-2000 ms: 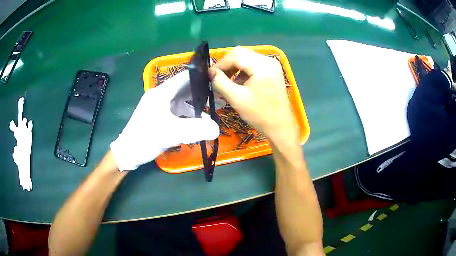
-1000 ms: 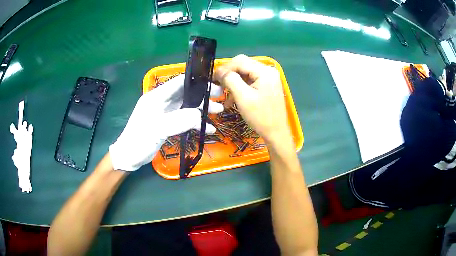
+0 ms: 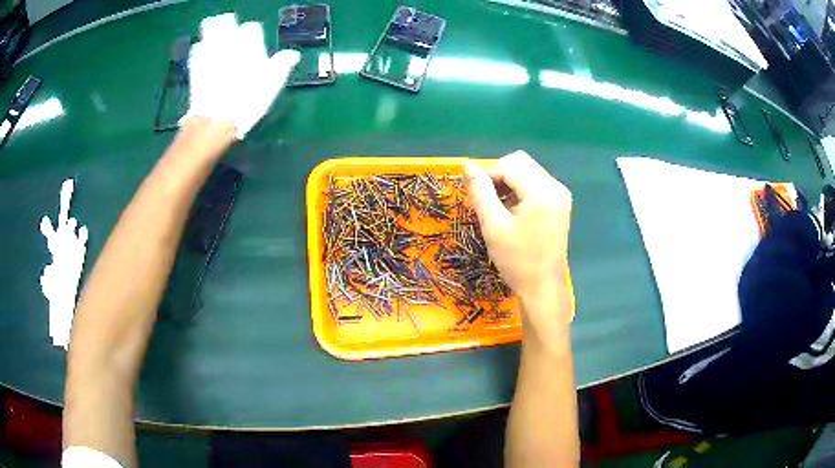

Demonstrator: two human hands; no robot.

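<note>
My left hand (image 3: 231,78), in a white glove, is stretched out at the upper left with its thumb apart. It overlaps the right side of a black phone frame (image 3: 172,96) lying on the green surface. My bare right hand (image 3: 524,215) is over the right part of the orange tray (image 3: 319,265), thumb and fingers curled close together. I cannot tell if a small part is between the fingertips. Slim dark, silvery and coppery parts (image 3: 366,233) lie heaped in the tray. Another phone frame (image 3: 218,210) lies partly hidden by my left forearm.
Two phone frames (image 3: 307,46) (image 3: 404,47) lie at the back. A white spare glove (image 3: 64,260) and a slim dark frame (image 3: 18,105) lie at far left. A white sheet (image 3: 682,247) lies to the right, beside a person's dark sleeve (image 3: 787,283). A red stool (image 3: 389,454) is below.
My left hand has left the tray area and reached to the upper left, no longer holding the frame upright. My right hand is lower and further right. The tray shows further down and right.
</note>
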